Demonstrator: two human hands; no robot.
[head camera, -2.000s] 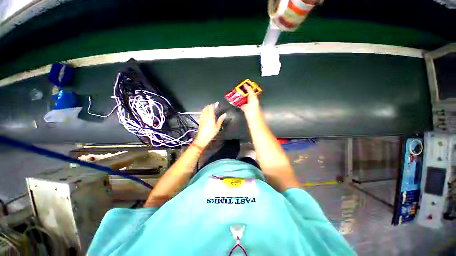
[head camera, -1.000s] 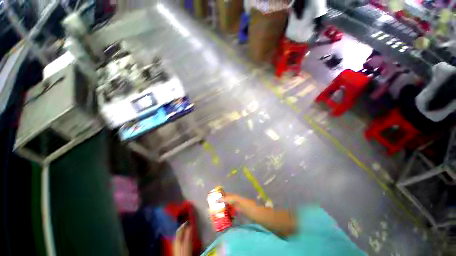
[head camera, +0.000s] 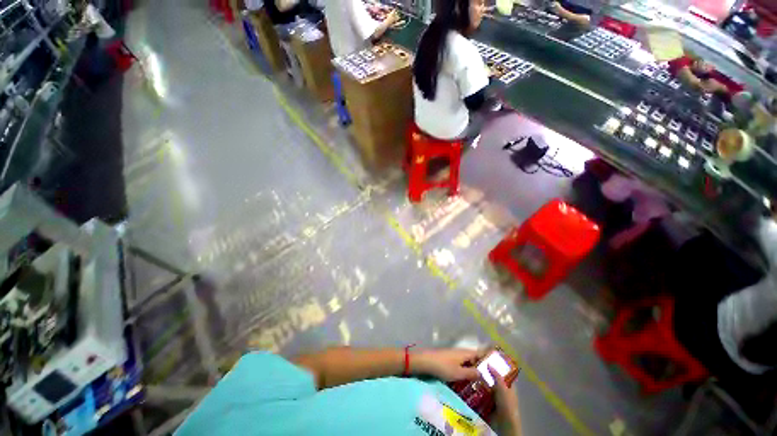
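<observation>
A red-fronted phone (head camera: 493, 368) with a lit white screen is near the bottom edge of the view, in front of my teal shirt. Its red keypad end points down and to the left. My left hand (head camera: 453, 364), with a red band at the wrist, has its fingers on the phone's left side by the screen. My right hand (head camera: 505, 398) holds the phone from the right and below. Some fingers of both hands are hidden by the phone or blurred.
Red stools (head camera: 558, 234) stand on the right. A co-worker (head camera: 447, 85) sits at the long green bench (head camera: 554, 102), which bears trays of phones. Cardboard boxes (head camera: 375, 102) stand beside the aisle. White equipment (head camera: 64, 383) is at lower left. A yellow line (head camera: 443, 277) crosses the floor.
The view has turned from the belt with cables to the aisle and co-workers. The phone's screen now shows white, and my left hand has come to the phone.
</observation>
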